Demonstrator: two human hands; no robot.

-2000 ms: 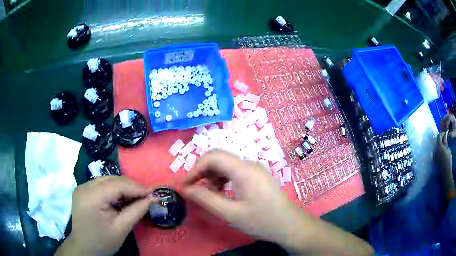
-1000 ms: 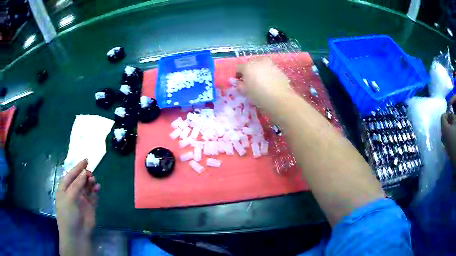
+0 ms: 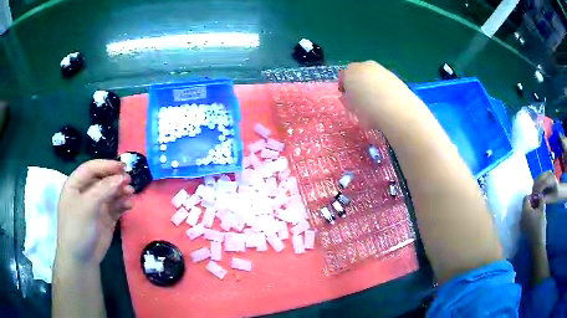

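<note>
A round black housing (image 3: 162, 263) with a white piece in its middle lies on the pink-red foam mat (image 3: 348, 286), at the near left. My left hand (image 3: 93, 208) is raised left of the mat, fingers bent and nothing visible in it; its fingertips overlap another black housing (image 3: 138, 174) in the view. My right hand (image 3: 365, 81) is over the far end of the clear blister tray (image 3: 348, 239); its fingertips are hidden, so its grip cannot be told. A few small silver-and-black motors (image 3: 341, 204) lie on the tray. Loose white-pink pads (image 3: 248, 208) are heaped mid-mat.
The near blue bin (image 3: 193, 149) holds white rings. A deeper blue bin (image 3: 463, 124) stands at right beside translucent plastic wrap (image 3: 500, 192). More black housings (image 3: 102, 107) stand at left and far back (image 3: 308, 53). White cloth (image 3: 43, 217) lies at left. Another person's hands (image 3: 539, 195) show at right.
My right hand has gone from the work, over the pads, to the far end of the blister tray. My left hand has let go of the near housing and moved left, rising beside the standing housings.
</note>
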